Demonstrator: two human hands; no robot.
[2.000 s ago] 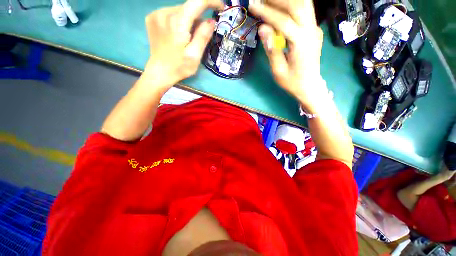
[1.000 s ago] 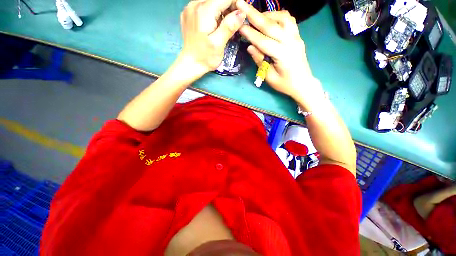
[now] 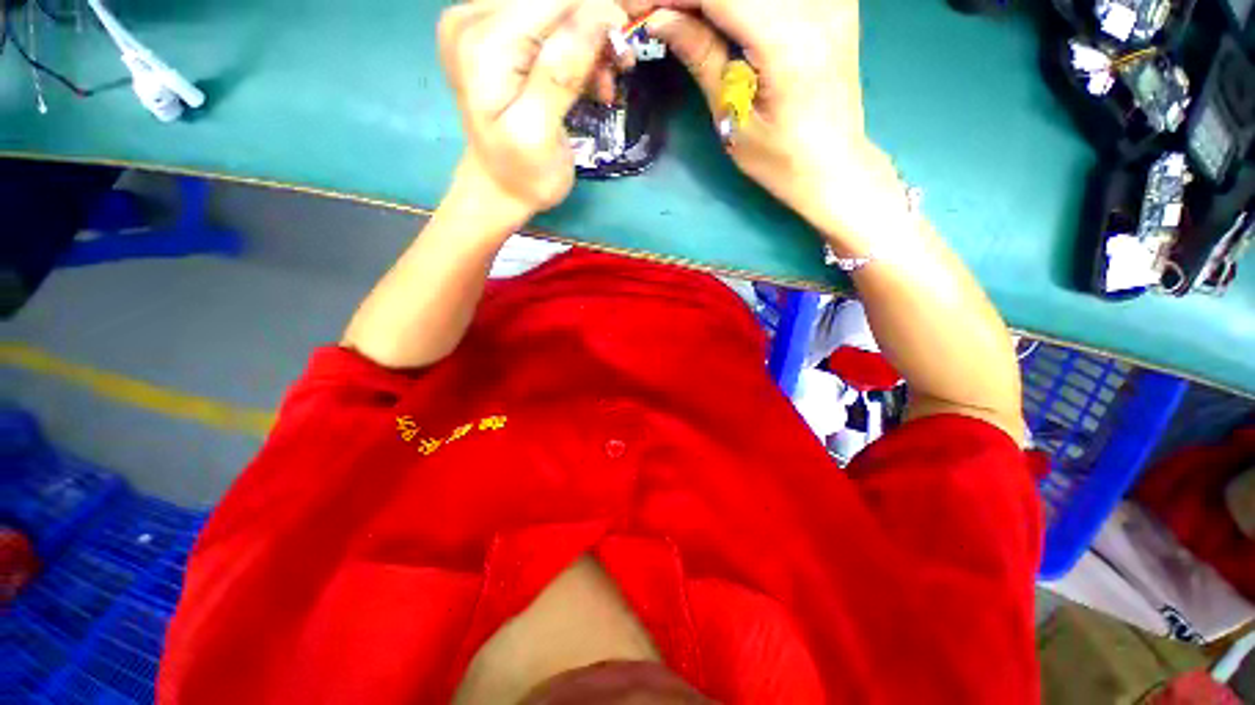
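Note:
A black housing with a circuit board [image 3: 602, 138] lies on the green mat at the top centre, mostly hidden by my hands. My left hand [image 3: 530, 97] is over its left side, with fingertips pinched at a small white connector [image 3: 622, 44] on thin red and yellow wires [image 3: 640, 24]. My right hand [image 3: 791, 103] is at its right, fingertips by the same wires. It holds a tool with a yellow grip [image 3: 739, 91] in the palm; the tool's far end is hidden. The top edge cuts off part of both hands.
More black housings with boards [image 3: 1145, 227] lie at the right on the green bench [image 3: 963, 152]. A white cable [image 3: 154, 80] lies at the far left. Below the bench are a blue crate [image 3: 1087, 413] and white-and-red camera bodies [image 3: 864, 369]. A blue lattice crate [image 3: 110, 551] stands lower left.
The view has shifted, so the right-hand housings sit nearer the right edge. My hands have parted slightly, and the connector and the wires between my fingertips now show. The yellow grip has turned in my right hand.

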